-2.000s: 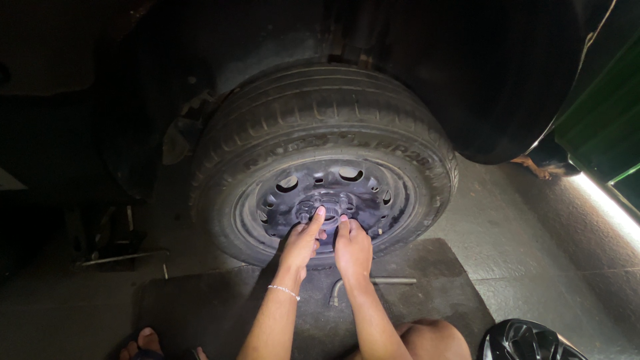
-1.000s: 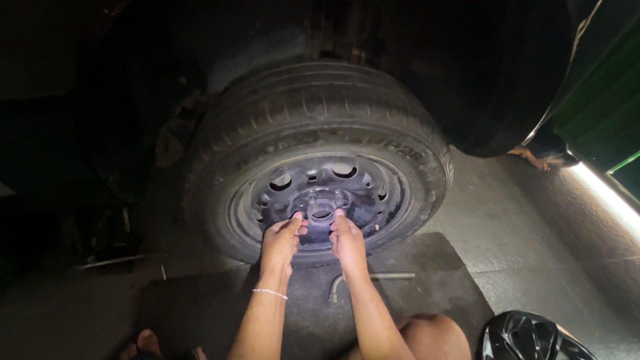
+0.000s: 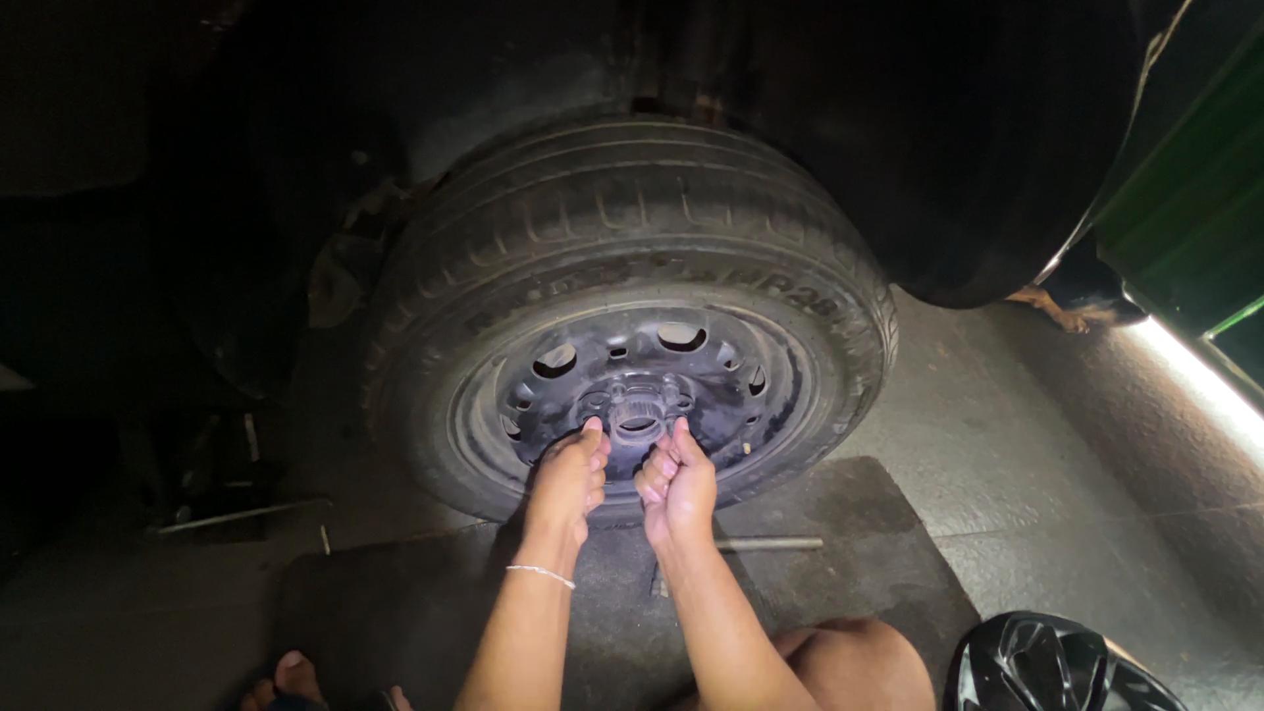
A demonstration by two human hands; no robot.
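A car wheel stands upright in front of me, with a black rubber tire (image 3: 632, 219) on a dark steel rim (image 3: 780, 380). At its middle is a round hub centre (image 3: 639, 419) with an opening. My left hand (image 3: 571, 474) is at the lower left of the hub, thumb up and fingers curled. On the hub's lower right, my right hand (image 3: 679, 479) has its thumb raised beside curled fingers. Whether either hand grips a small part there is hidden. Below the wheel, a metal wrench (image 3: 775, 543) lies on a dark mat, partly behind my right forearm.
The dark mat (image 3: 395, 612) lies under my arms. A glossy black wheel cover (image 3: 1057, 667) is at the lower right, near my knee. At left, a thin metal rod (image 3: 242, 514) rests by a dark jack-like object. A bright light strip (image 3: 1200, 380) runs along the right.
My thumbs were close together at the hub two seconds ago; my hands have moved apart to either side of it. The wrench lies on the mat as before.
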